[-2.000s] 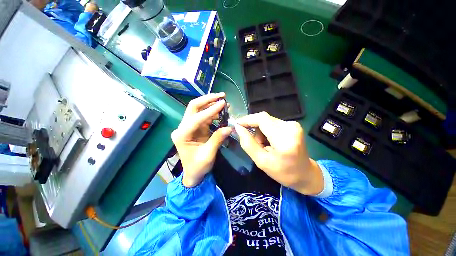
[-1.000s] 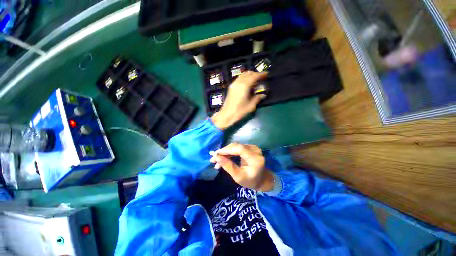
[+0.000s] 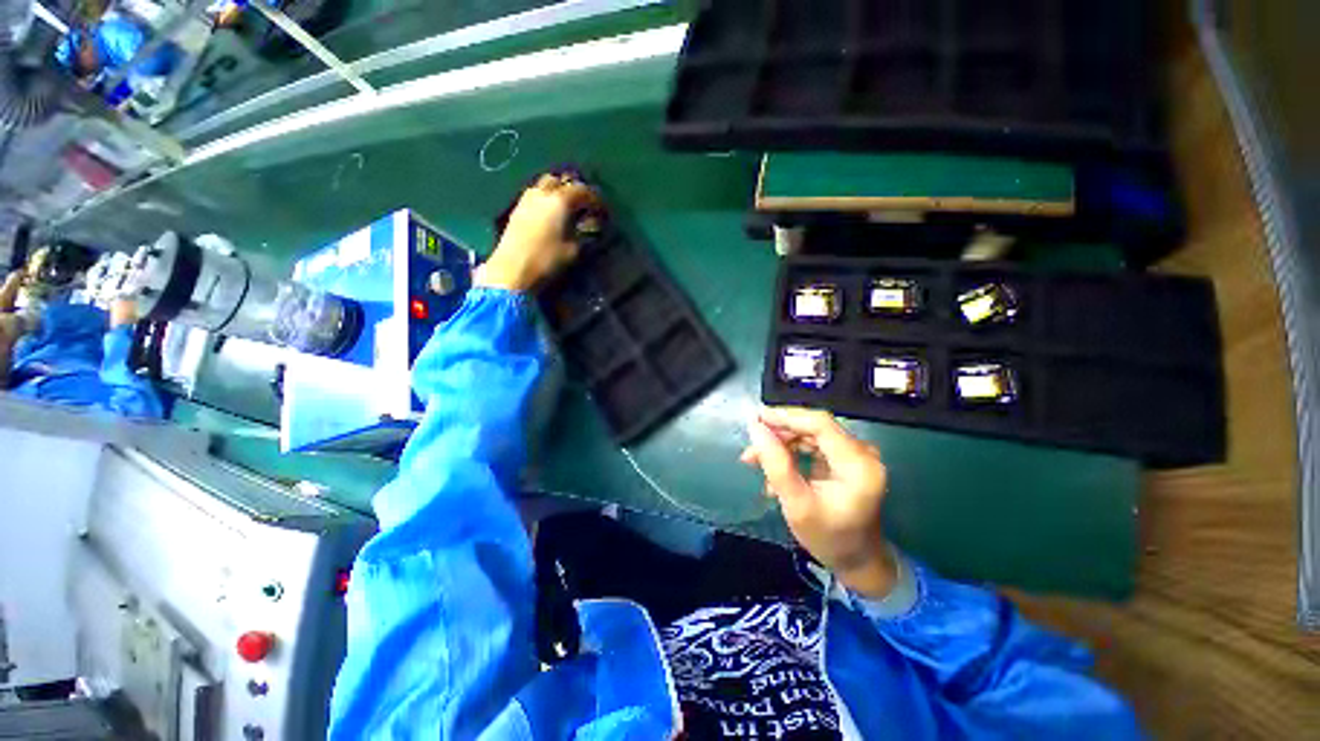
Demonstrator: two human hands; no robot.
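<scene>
My left hand (image 3: 539,235) is over the far end of the narrow black tray (image 3: 625,336), its fingertips down at the pockets. A module (image 3: 588,223) shows beside its fingers; whether it is gripped cannot be told. The near pockets hold no modules. My right hand (image 3: 828,489) is raised in front of the wider black tray (image 3: 1115,369), thumb and fingertips close together; a small pale spot shows at the tips, too blurred to name. The wider tray holds several modules (image 3: 898,377) with silver-gold faces, in two rows at its left part.
A blue controller box (image 3: 348,326) with a clear bottle (image 3: 311,319) stands left of the narrow tray. The white machine (image 3: 246,579) is at lower left. Stacked black trays (image 3: 898,73) and a green-topped block (image 3: 912,181) are at the far side. Other people are at far left.
My left hand has moved from the wider tray to the narrow tray. The view has swung left. My right hand stays raised near my chest, now closer to the wider tray.
</scene>
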